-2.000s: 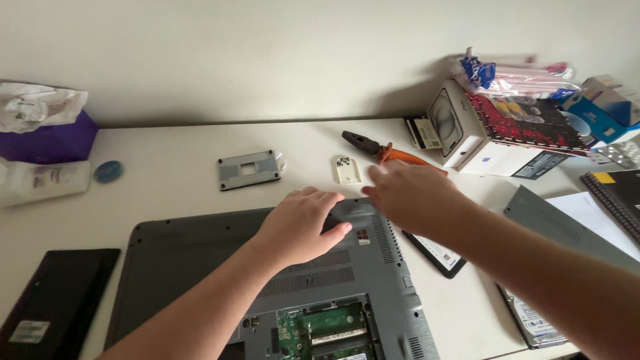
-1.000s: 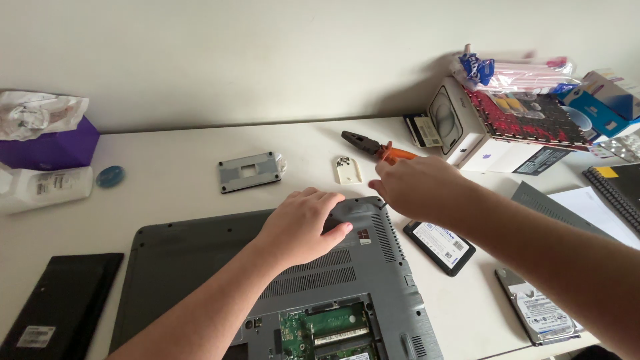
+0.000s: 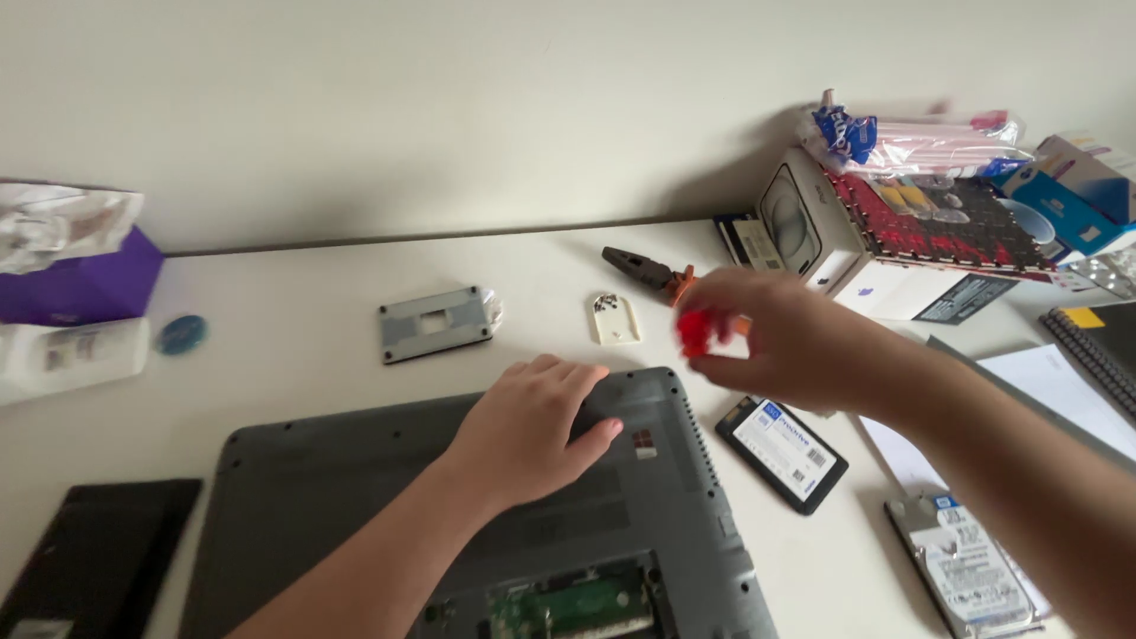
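A dark grey laptop lies bottom side up, with a green circuit board showing through an opening in its base. My left hand rests on the laptop near its far edge, thumb and fingers apart, holding nothing. Above the table, just past the laptop's far right corner, my right hand is closed around a blurred red object, perhaps a screwdriver handle; the rest of it is hidden. Beyond that hand lie pliers with orange handles. A small cream tray holding several tiny screws sits left of it.
An SSD and a hard drive lie right of the laptop. Behind it is a metal bracket plate. A black flat battery-like block and a white bottle are at left. Stacked boxes stand at the back right.
My right hand has lifted away from the laptop's far right corner, and the red object in it now shows. My left hand has stayed on the laptop.
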